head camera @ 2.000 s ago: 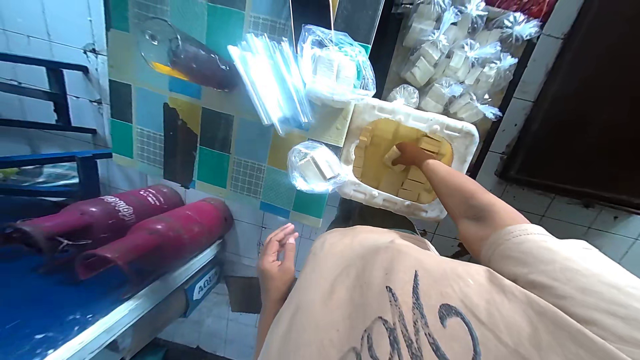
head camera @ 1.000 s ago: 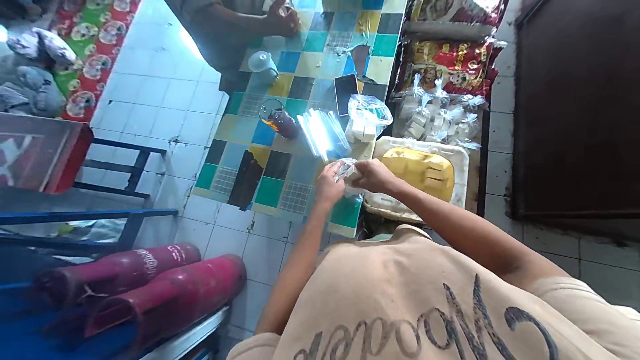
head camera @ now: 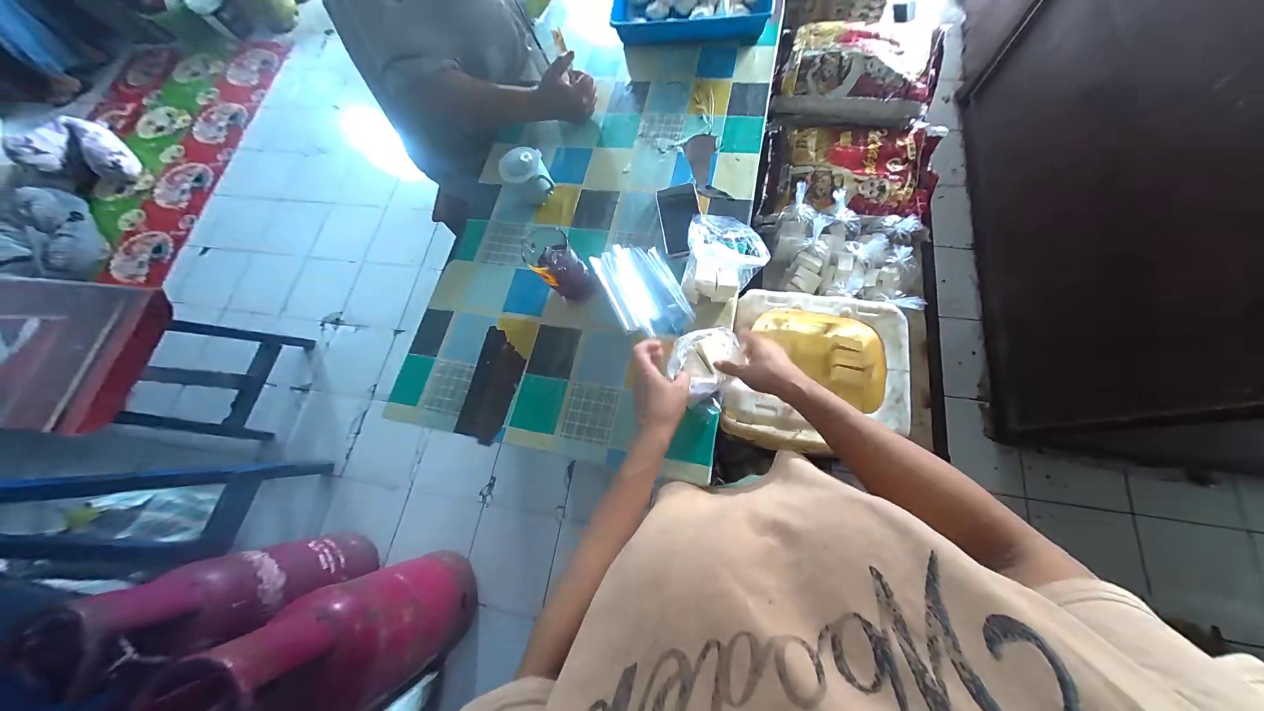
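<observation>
A clear plastic bag [head camera: 703, 357] with pale blocks, possibly tofu, is between my hands at the table's near right corner. My left hand [head camera: 660, 387] grips its left side. At its right side is my right hand [head camera: 762, 363], fingers bent at the opening; whether they pinch a block or the film is unclear. Right of it stands a white foam box [head camera: 897, 346] with yellowish liquid and pale blocks [head camera: 855, 361]. A stack of flat clear plastic bags [head camera: 642, 288] lies left of an opened bag with blocks [head camera: 713, 281]. Tied bags of blocks [head camera: 839, 259] lie behind the box.
On the checkered table [head camera: 538, 403] are a glass of dark drink [head camera: 563, 269], a white cup [head camera: 526, 173], a dark phone-like object [head camera: 677, 217] and a blue tray [head camera: 691, 28]. Another person's hands [head camera: 567, 91] rest at the far left edge. Red gas cylinders [head camera: 346, 632] lie lower left.
Two seconds ago my right hand was in the foam box and my left hung empty beside the table. Both hands are now at the bag. The view has swung to show more of the table's far side.
</observation>
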